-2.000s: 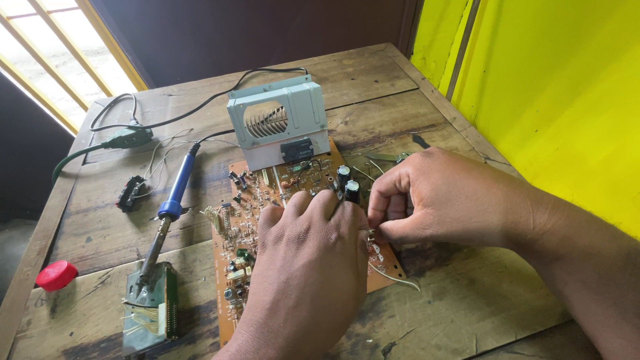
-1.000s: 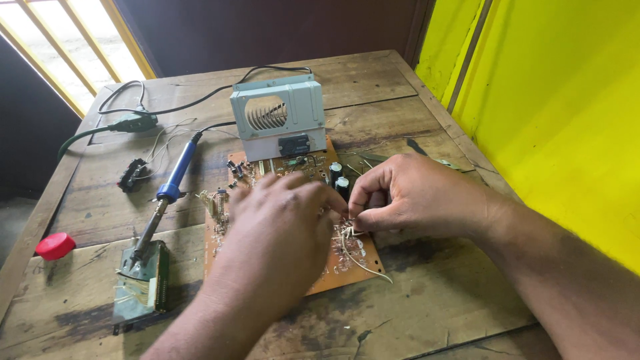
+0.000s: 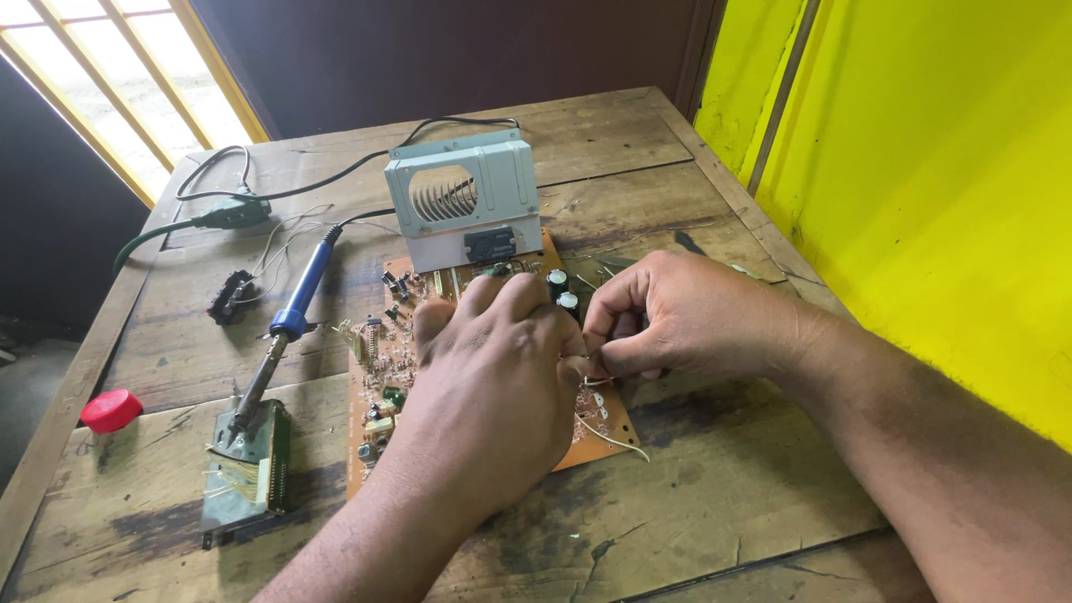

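Observation:
An orange circuit board with many soldered-on components lies on the wooden table. My left hand is over the board's middle, its fingertips bent down and mostly hidden. Beside it, my right hand has thumb and index finger pinched at the board's right side, close to a thin pale wire. The fingertips of both hands meet there; what lies between them is too small to tell. Two black capacitors stand just behind the fingers. At the board's rear edge a pale grey metal heat sink stands upright.
To the left, a blue-handled soldering iron rests its tip on a metal-and-green circuit module. A red cap, a small black component and a green plug connector with black cable lie at the left. A yellow wall borders the right.
My left hand has shifted toward my right hand since one second ago, and their fingertips now meet. My right hand stays at the board's right side.

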